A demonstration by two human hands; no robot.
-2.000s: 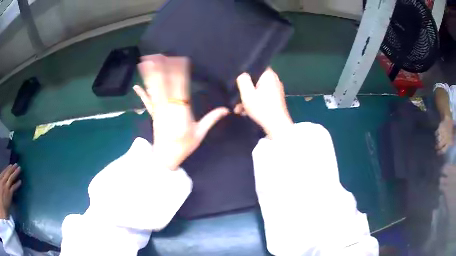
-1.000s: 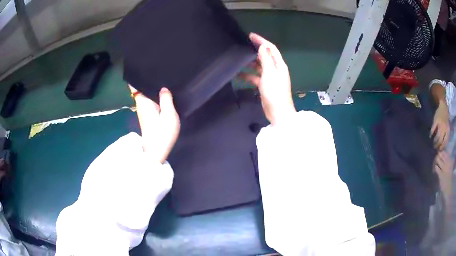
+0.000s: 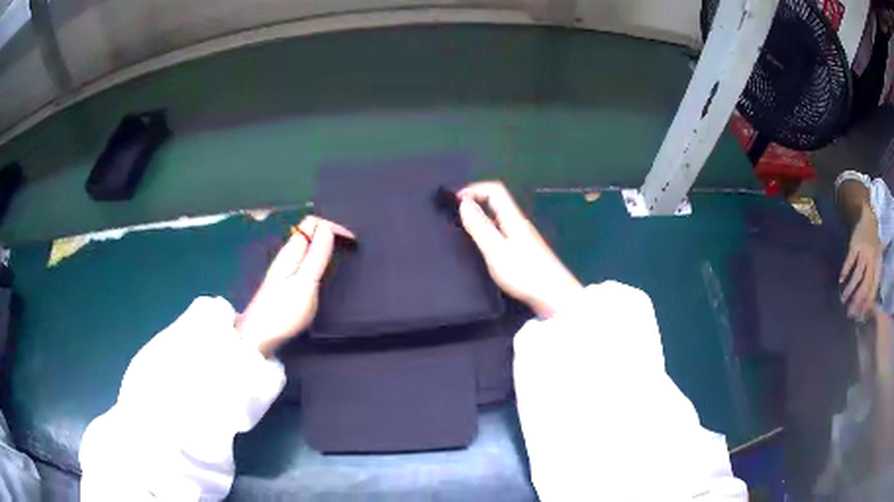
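Observation:
A black box blank lies in front of me with its far part reaching over the lighter green strip. A flat panel extends from it toward me, and the dark edges of a stack of blanks show beneath. My left hand is at the blank's left edge, fingertips by a dark slot or tab. My right hand pinches a small dark tab at the right edge. The left fingertips are partly hidden, so I cannot tell whether they grip.
A folded black box rests on the lighter green strip at the far left. A pale metal post stands at the right, a black fan behind it. Dark blanks and a neighbour's hand are at the right.
The raised blank has come down onto the stack, and both hands are now at its side edges. The folded boxes on the strip have shifted left.

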